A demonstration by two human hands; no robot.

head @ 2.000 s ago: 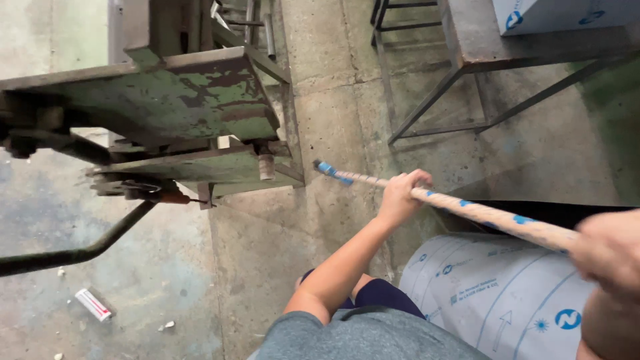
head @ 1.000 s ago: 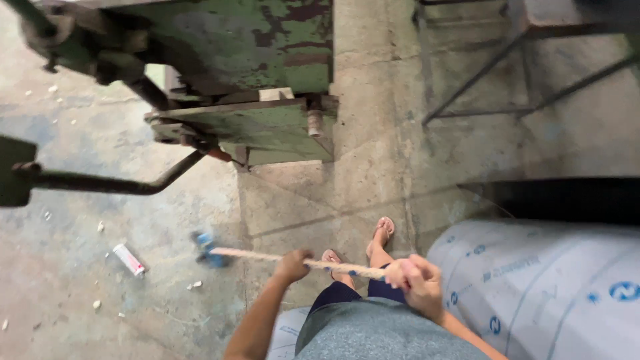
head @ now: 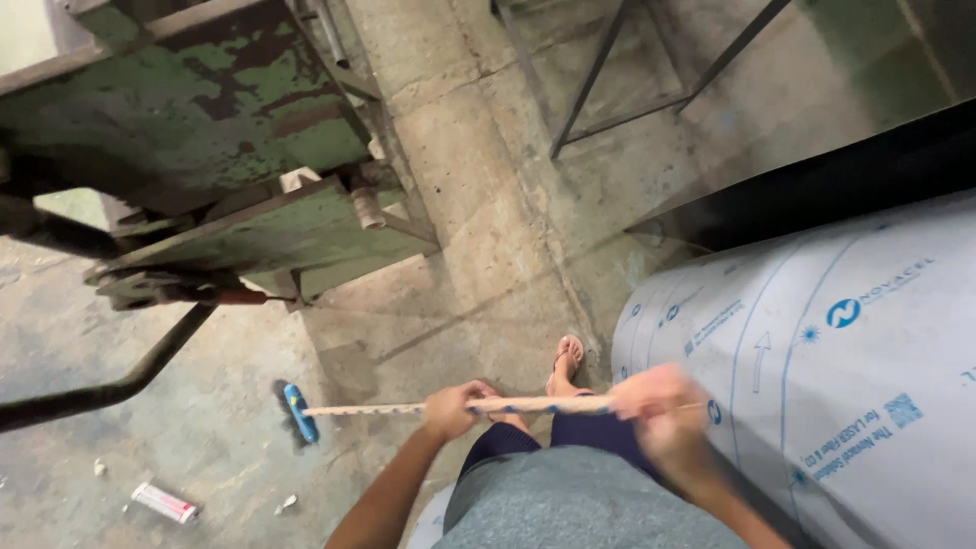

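A long pole, pale with blue spiral marks, runs nearly level across the lower view. At its left end a blue broom head rests on or just above the concrete floor; which of the two is unclear. My left hand is closed around the middle of the pole. My right hand, somewhat blurred, grips it near its right end, close to a large roll.
A worn green metal machine with a bent bar stands on the left. A film-covered roll lies at right. Metal stand legs rise at the top. A printed tube and small debris lie on the floor at lower left.
Two seconds ago the pole slanted across the right side, its blue end near the machine. That end has swung to the lower left, and both hands have moved left with the pole.
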